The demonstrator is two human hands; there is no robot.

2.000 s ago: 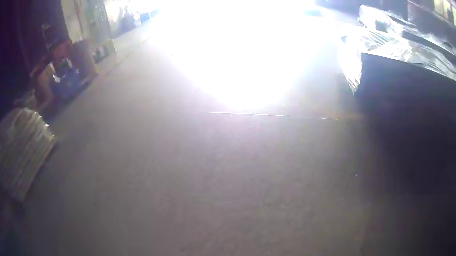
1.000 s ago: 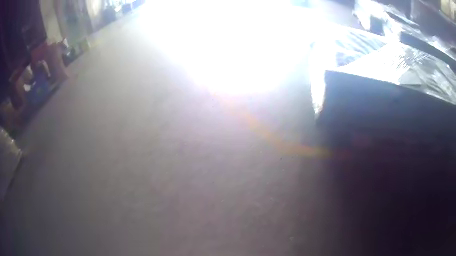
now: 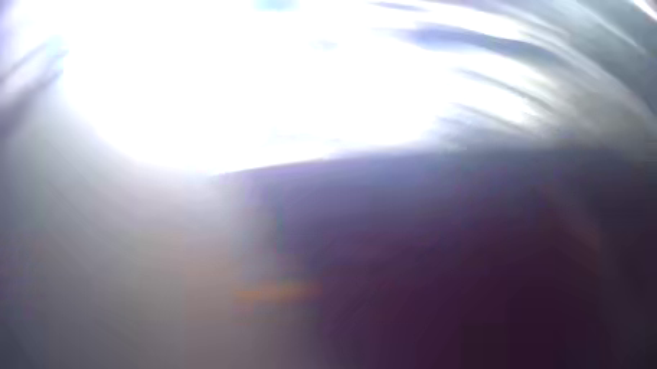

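Observation:
Neither my left hand nor my right hand is in view. The picture is strongly blurred. A large dark block-like load [image 3: 447,238] fills the middle and right, nearest in front of me. Its upper edge runs across the view, with bright, shiny streaks above it that look like stretch-wrapped film [image 3: 497,86]. What the load is made of cannot be told.
Grey floor [image 3: 108,252] shows blurred at the left and lower left. White glare covers the upper left and upper middle and hides what is behind. Blurred grey shapes curve along the upper right rim.
The view has swung to the right and come closer to the dark load, which now fills much more of the picture. The goods at the left have gone out of view.

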